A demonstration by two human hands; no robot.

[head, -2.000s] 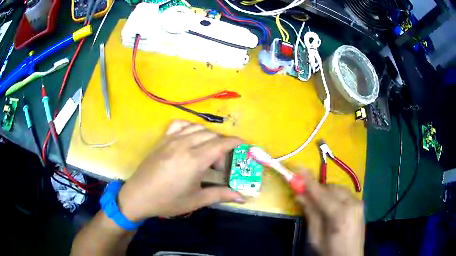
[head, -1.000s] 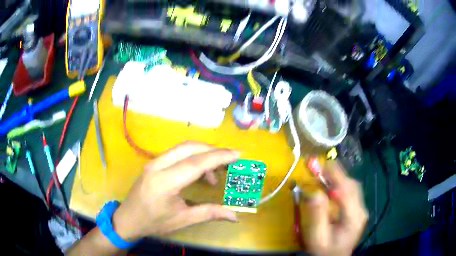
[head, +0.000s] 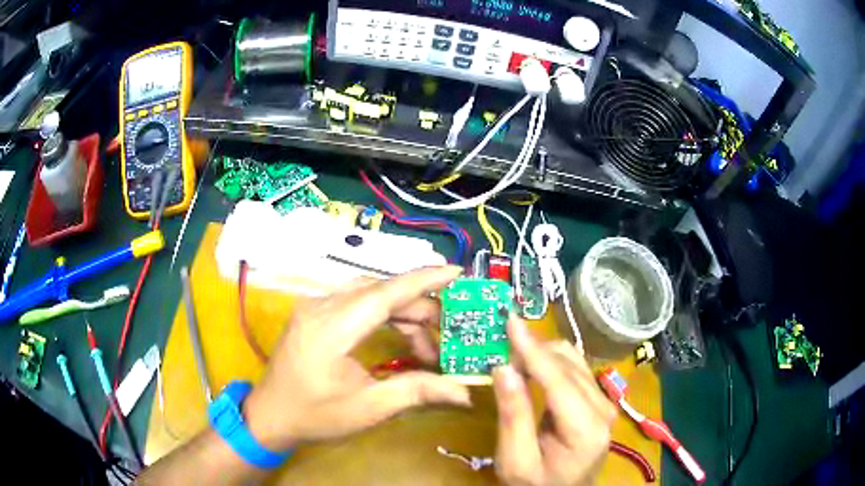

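Note:
A green circuit board (head: 474, 325) is held up above the yellow-orange board (head: 218, 380), its side with small flat parts facing me. My left hand (head: 365, 346) grips it at its top left and bottom edges. My right hand (head: 555, 408) touches its right edge with thumb and finger. A red-and-white brush (head: 654, 427) lies at the right edge of the mat. Red-handled cutters (head: 634, 460) are mostly hidden by my right hand. A red alligator clip (head: 396, 364) shows partly behind my left hand.
A white power strip (head: 303, 249) and red switch (head: 499, 268) lie behind the board. A round clear tub (head: 624, 289) stands right. Multimeter (head: 155, 133), red tray (head: 66, 195), blue-yellow pump (head: 85, 275), green brush (head: 76, 306) and probes are left. A meter box (head: 465, 43) sits on the shelf.
My right hand has put the red-and-white brush down at the right and moved to the circuit board's right edge. The view has tilted up, showing the shelf instruments.

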